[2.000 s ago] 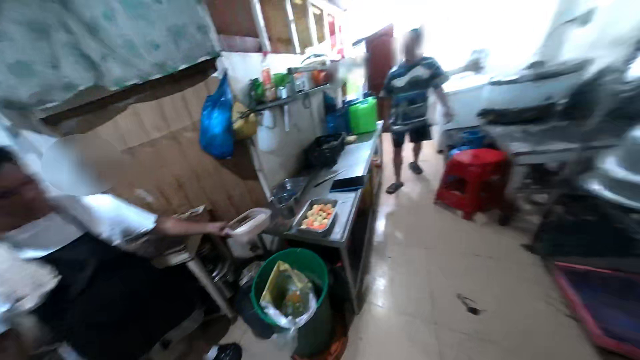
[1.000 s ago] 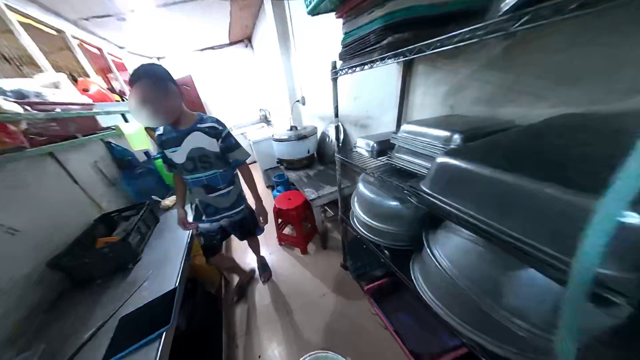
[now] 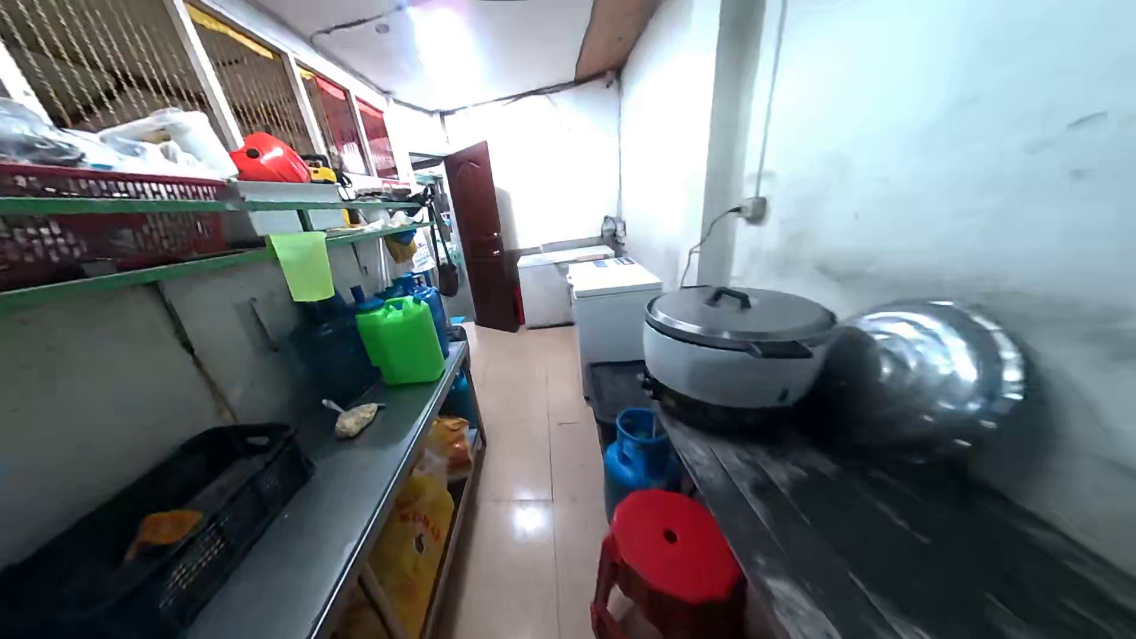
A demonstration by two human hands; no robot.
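Observation:
Neither my left hand nor my right hand shows in the head view. On the right, a large lidded rice cooker (image 3: 735, 359) stands on a dark worktop (image 3: 852, 532), with a shiny round metal basin (image 3: 932, 373) leaning against the wall beside it. A red plastic stool (image 3: 676, 546) is at the worktop's near left edge, and a blue gas cylinder (image 3: 641, 457) stands behind the stool. To the left, a steel counter (image 3: 302, 524) holds a black plastic crate (image 3: 204, 532), a small tied plastic bag (image 3: 356, 420) and a bright green jerrycan (image 3: 401, 342).
A tiled aisle (image 3: 524, 426) runs between the counters toward white chest freezers (image 3: 612, 280) and an open dark red door (image 3: 484, 235). Green-edged shelves (image 3: 257, 206) with a red basket (image 3: 106, 185) line the left wall. Yellow bags (image 3: 413, 532) sit under the left counter.
The view has swung and moved forward along the aisle. The person in the patterned shirt, seen in both earlier frames, is out of view. The rice cooker and stool appear much closer.

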